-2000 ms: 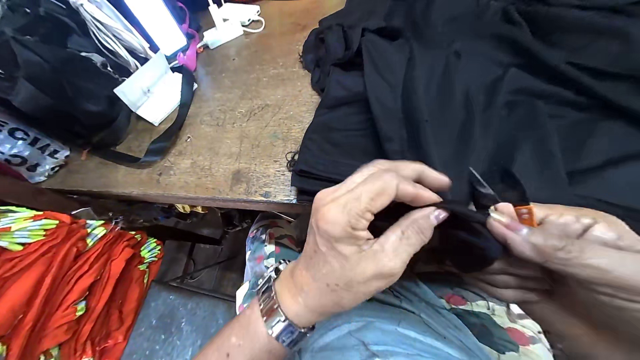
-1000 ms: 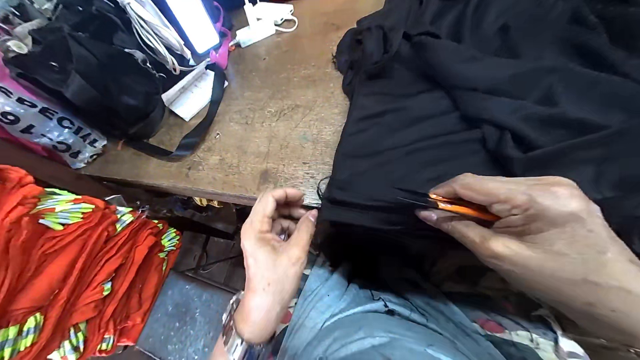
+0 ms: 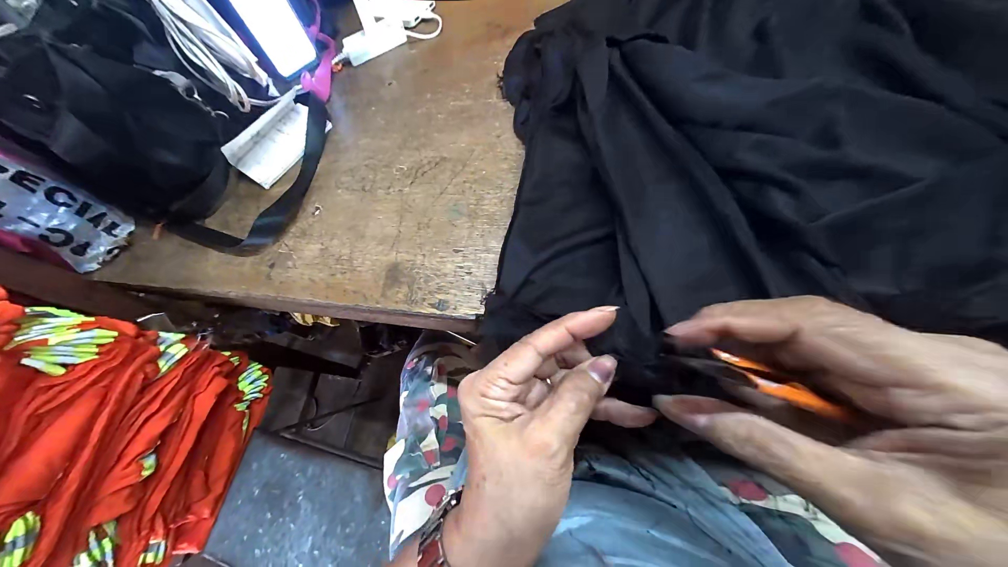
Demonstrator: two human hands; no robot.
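Note:
Black fabric (image 3: 693,173) lies in folds over the right part of the wooden table and hangs past its front edge. My left hand (image 3: 535,417) is at the fabric's near edge, thumb and forefinger apart, a watch or bracelet on its wrist; whether its lower fingers touch the cloth is unclear. Just to its right, my right hand (image 3: 835,417) has orange-handled thread snips (image 3: 780,386) in its palm, their dark blades blurred against the cloth. Its thumb and forefinger are spread beside the fabric.
On the wooden table (image 3: 409,197) are a black bag (image 3: 102,118) with a strap, folded paper (image 3: 272,146), white cables (image 3: 205,47), a lit screen (image 3: 276,31) and a white adapter (image 3: 378,39). Orange garments (image 3: 102,417) with yellow-green marks hang at lower left, beside a printed plastic bag (image 3: 59,213).
Both hands were pinching dark cloth two seconds ago, close together. They were farther apart one second ago and are now near each other again, with the snips still in my right hand.

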